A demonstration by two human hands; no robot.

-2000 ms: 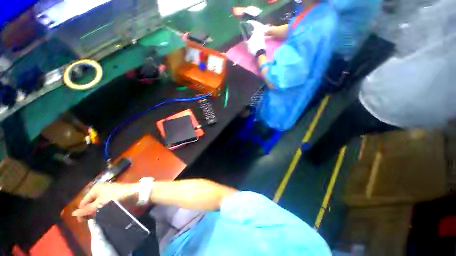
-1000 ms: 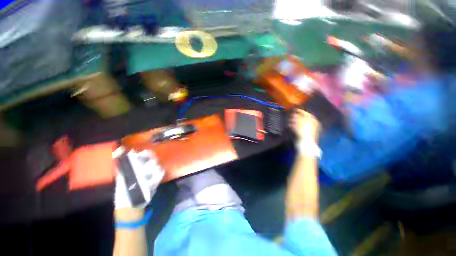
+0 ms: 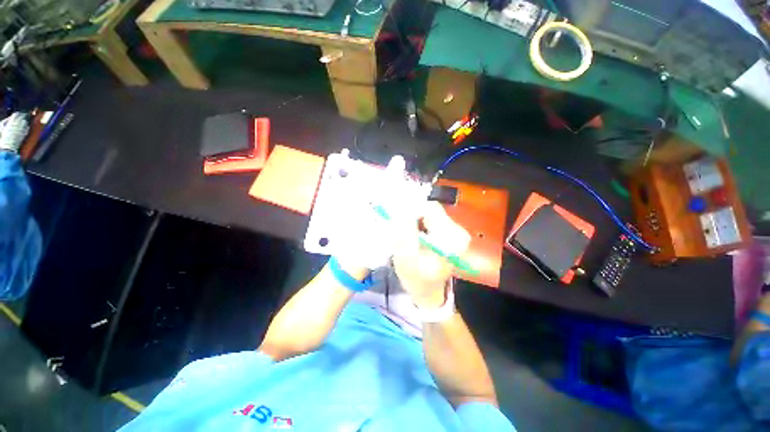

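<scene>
My left hand, in a white glove, holds a set-top box in front of me. The box looks pale and square with dark round spots, and its right part is lost in glare. My right hand, bare, is against the box's right side with a green pen in its fingers. Glare hides the pen's tip. The orange-brown fixture board lies partly behind my right hand, with the dark connector block at its back edge and no box visible on it.
A bare foam pad lies left of my hands. Black boxes sit on pads at left and right. A remote, blue cable and test box are at right. Other people's sleeves show at both sides.
The view has swung left. My right hand has come from the right side to the box and now holds the green pen. The box in my left hand has moved and now shows a pale face.
</scene>
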